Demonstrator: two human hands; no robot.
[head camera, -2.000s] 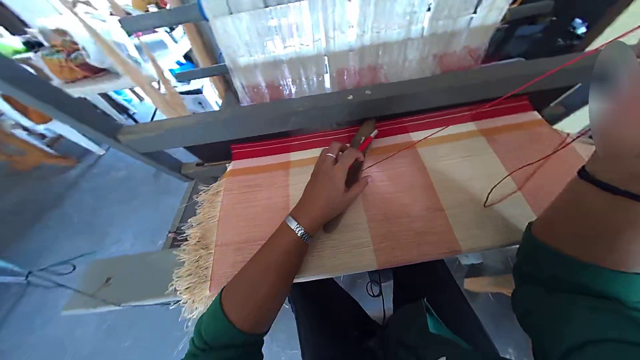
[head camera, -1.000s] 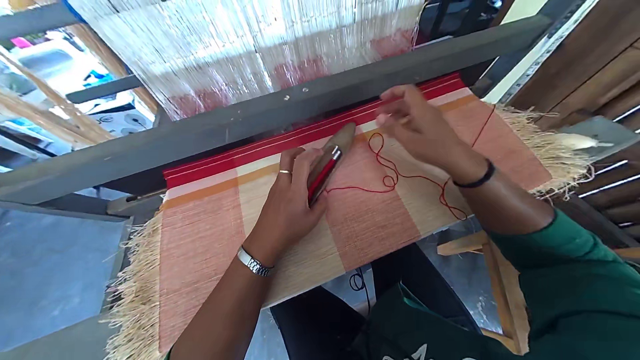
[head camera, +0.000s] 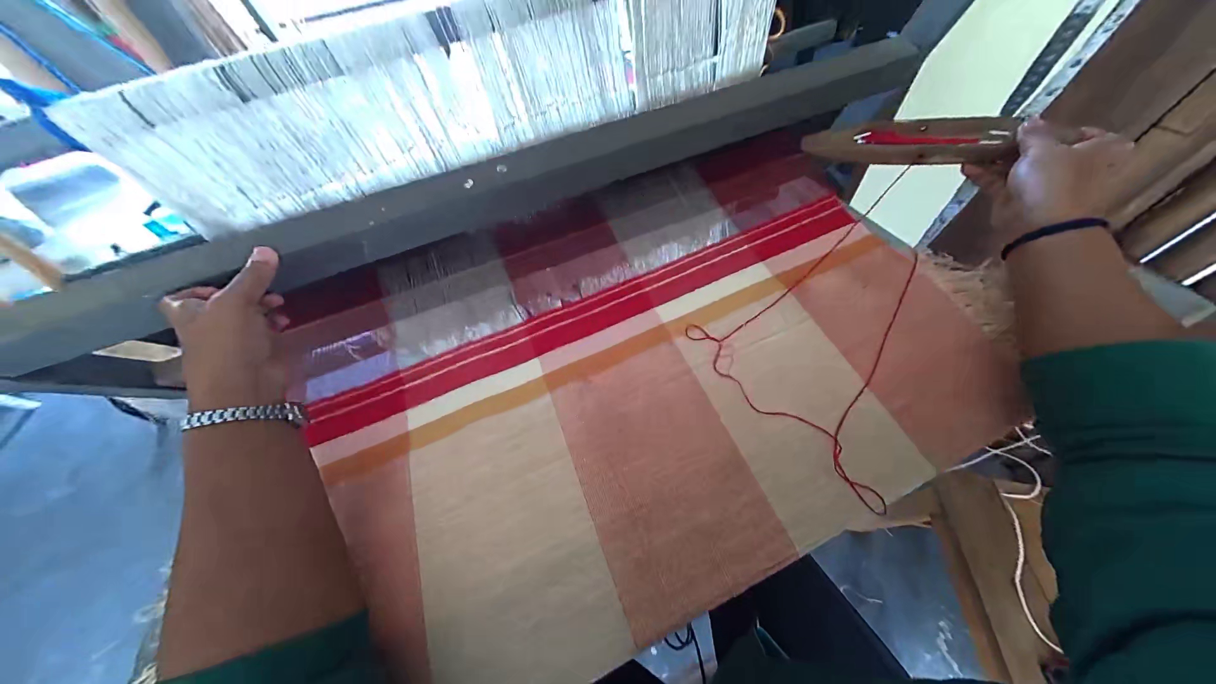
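My right hand (head camera: 1054, 180) grips one end of a wooden boat shuttle (head camera: 926, 142) wound with red thread, held level beyond the right edge of the weaving. Red yarn (head camera: 779, 413) runs from the shuttle and lies in loose loops on the striped woven cloth (head camera: 655, 475). My left hand (head camera: 228, 328) is on the grey beater beam (head camera: 465, 195) of the loom at its left part, thumb on top; its fingertips are partly hidden. Between beam and cloth edge the spread warp threads (head camera: 560, 247) show in dark red and grey bands.
White heddles (head camera: 380, 114) hang behind the beam. Wooden planks (head camera: 1159, 142) stand at the right, with a loom side frame. White cord (head camera: 1021, 560) hangs beside a wooden piece at lower right. My legs are under the cloth.
The shuttle, in my left hand over the cloth before, is now in my right hand at the right. My left hand has moved left onto the beam. The warp between beam and cloth now shows.
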